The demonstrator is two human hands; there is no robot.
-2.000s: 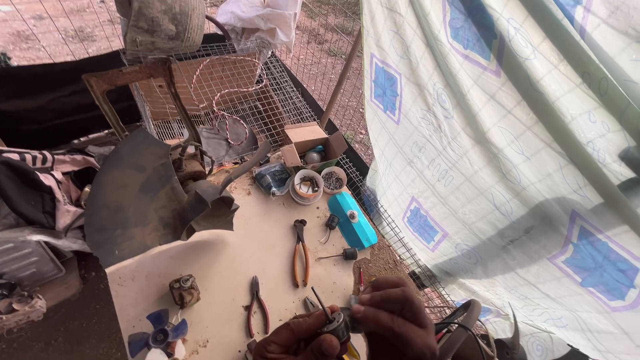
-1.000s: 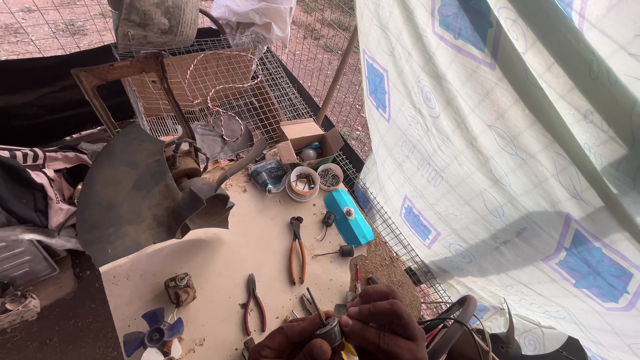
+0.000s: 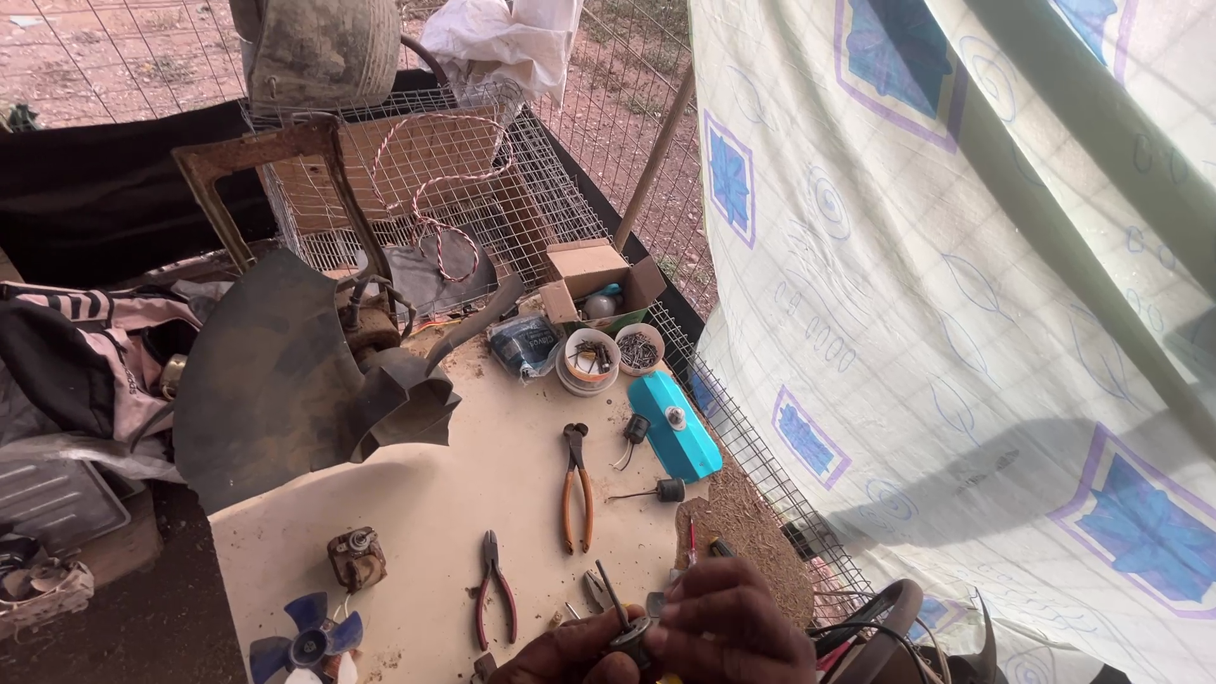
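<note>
At the lower edge, my left hand [image 3: 575, 651] grips a small round metal part with a thin shaft [image 3: 617, 603], which points up and to the left. My right hand [image 3: 727, 627] is at the part's right side, fingertips against or very near it; whether they grip it is hidden. Left of the hands lie diagonal cutting pliers [image 3: 494, 589] with red handles. End-cutting pliers [image 3: 576, 489] with orange handles lie farther up the table. Partly visible pliers [image 3: 597, 591] and a thin red tool [image 3: 693, 541] are just beyond my fingers.
A small motor [image 3: 357, 559] and a blue fan blade [image 3: 309, 643] sit at the left. Large dark fan blades [image 3: 275, 380] stand behind. Tubs of screws [image 3: 639, 349], a cardboard box [image 3: 608, 285] and a turquoise cover [image 3: 674, 427] line the right side, beside wire mesh [image 3: 760, 475] and a hanging cloth [image 3: 931, 380].
My hands remain together around the small metal part. The fingers of my right hand have shifted a little beside it.
</note>
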